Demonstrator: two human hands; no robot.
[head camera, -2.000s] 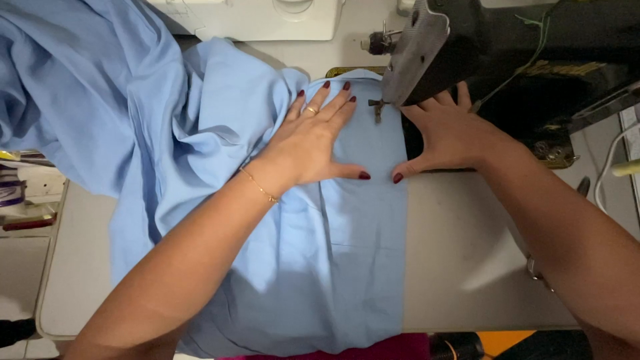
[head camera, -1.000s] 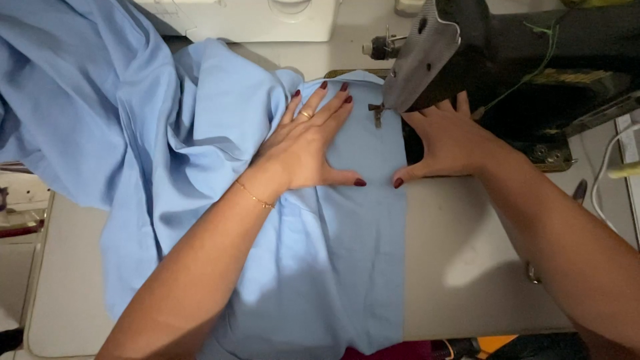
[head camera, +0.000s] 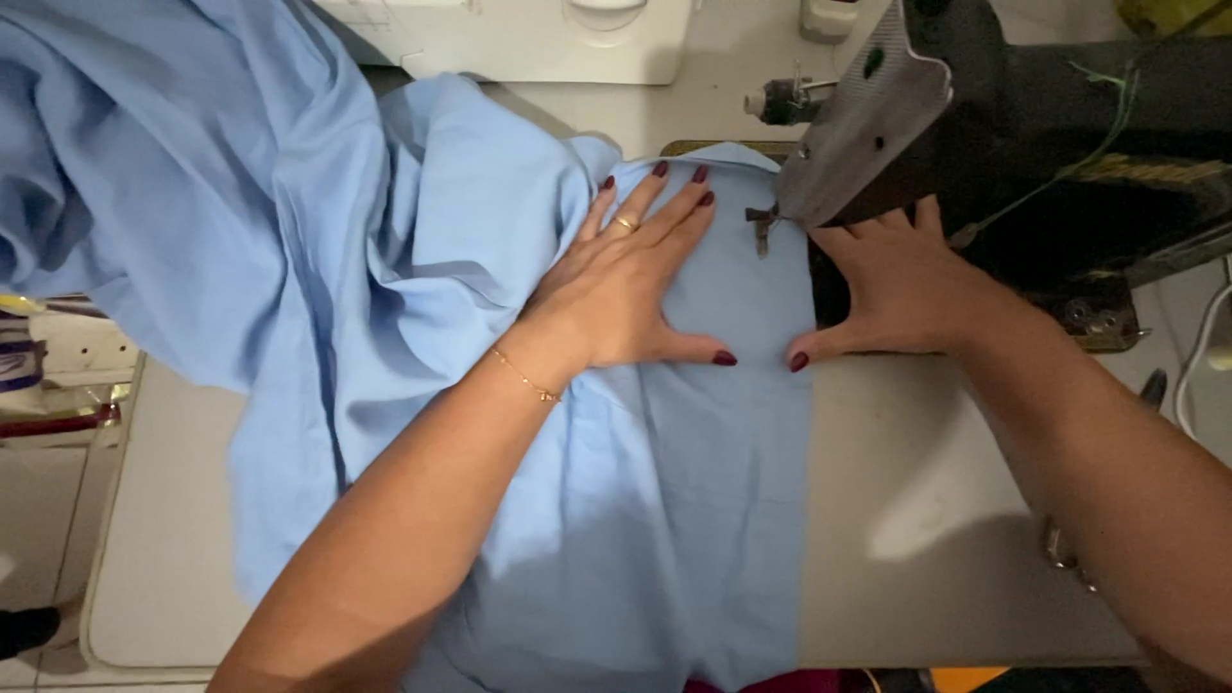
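Light blue fabric (head camera: 731, 452) lies over the sewing table and bunches up at the left. My left hand (head camera: 635, 279) rests flat on it with fingers spread, left of the presser foot (head camera: 760, 231) of a black sewing machine (head camera: 1039, 125). At the fabric's right edge, my right hand (head camera: 895, 279) is spread, its thumb tip touching the cloth and its fingertips partly hidden behind the machine's head. The metal faceplate (head camera: 857, 115) leans over the cloth between my hands. The needle cannot be made out clearly.
A white machine (head camera: 539, 38) stands at the back. The pale tabletop (head camera: 905, 577) shows at the right front, with scissor-like metal handles (head camera: 1057, 547) partly under my right forearm. A white cable (head camera: 1193, 366) curves at the far right. Packaged items (head camera: 58, 385) are beyond the table's left edge.
Both hands keep nearly the same place beside the presser foot. The bunched fabric at the left has shifted slightly. The view has moved a little.
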